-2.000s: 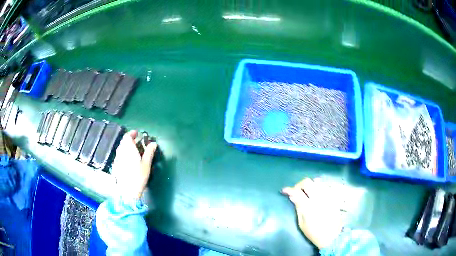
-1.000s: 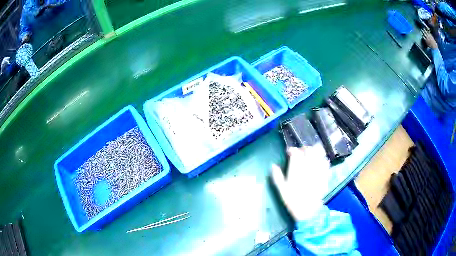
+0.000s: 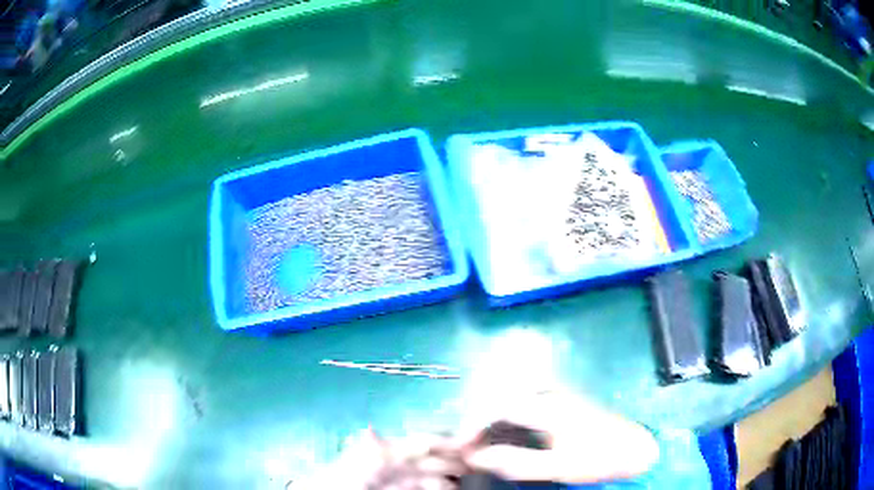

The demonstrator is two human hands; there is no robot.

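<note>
A black oblong housing (image 3: 503, 452) is at the bottom centre, between my hands and partly hidden by fingers. My right hand (image 3: 575, 435) grips it from the right side. My left hand (image 3: 407, 463) is blurred at its left end, its fingers close against it; whether it grips the housing is not clear. The tweezers (image 3: 393, 368) lie on the bench just above my hands. Black housings (image 3: 678, 325) lie in a small group at right.
A large left bin (image 3: 222, 258) holds silver pins. The middle bin (image 3: 575, 279) holds a white bag with small fittings. A small right bin (image 3: 738, 196) holds silver bits. Housing rows (image 3: 63, 388) lie at far left. A blue carton (image 3: 717, 459) with black parts is at lower right.
My right hand has moved left from the right-hand housings and now has a black housing. My left hand has come into view. The view has turned left.
</note>
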